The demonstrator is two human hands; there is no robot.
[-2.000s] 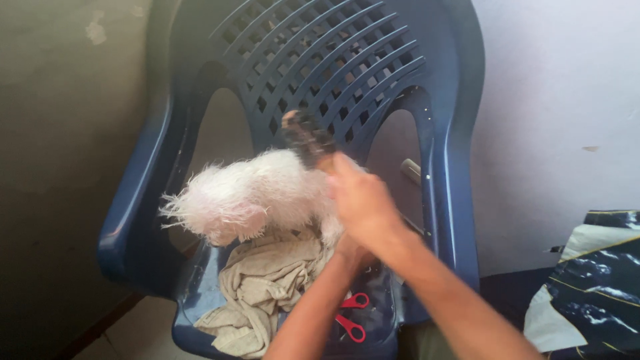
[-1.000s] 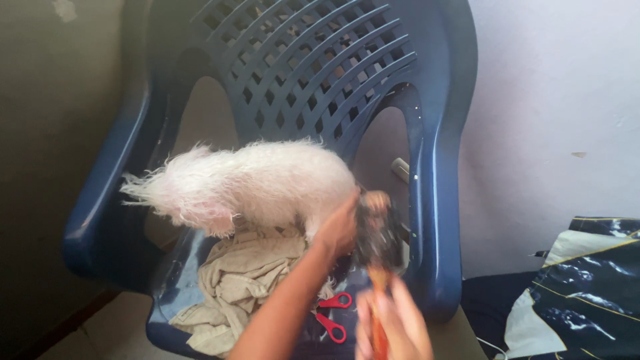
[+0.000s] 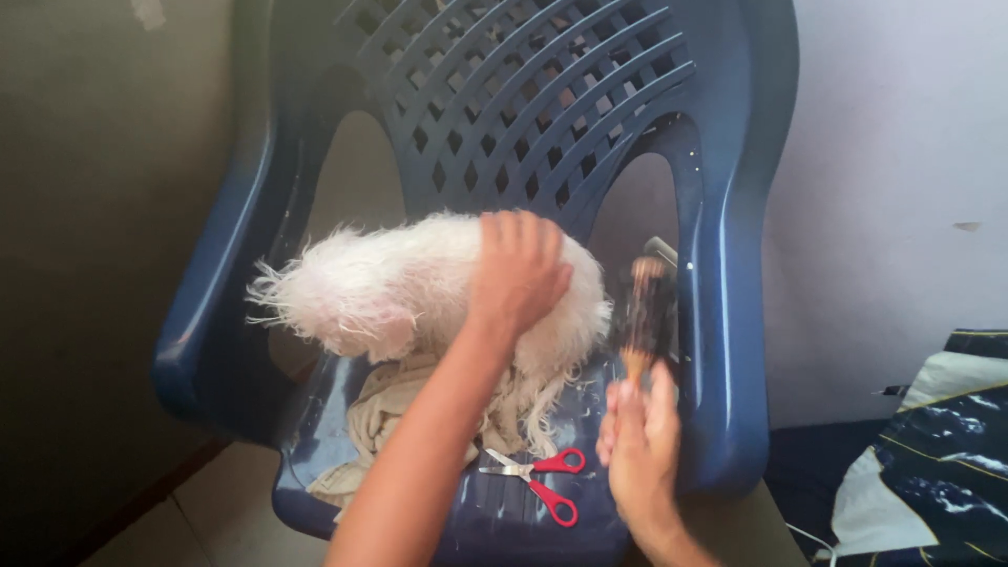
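Observation:
A white, shaggy-haired dog (image 3: 425, 268) stands or crouches on the seat of a blue plastic armchair (image 3: 465, 528), its head toward the left. My left hand (image 3: 524, 272) lies spread on the dog's back near the rump. In my right hand (image 3: 642, 433) is the wooden handle of a round hairbrush (image 3: 647, 315), its dark bristles pointing up, apart from the dog's hind end and a little blurred. Under and in front of the dog lies a crumpled beige cloth (image 3: 386, 409). Red-handled scissors (image 3: 539, 472) rest with blades apart on the seat's front, between my forearms.
The chair's armrests (image 3: 193, 346) rise on both sides, with its lattice back (image 3: 520, 102) behind the dog. A pale cylindrical object (image 3: 660, 250) shows by the right opening. Dark marble-patterned fabric or sheeting (image 3: 953, 449) lies at the lower right, beside the wall (image 3: 890, 197).
My left hand has moved from the dog's rear up onto its back. The brush, lower and in front a second ago, is now upright beside the rump. The scissors are more exposed.

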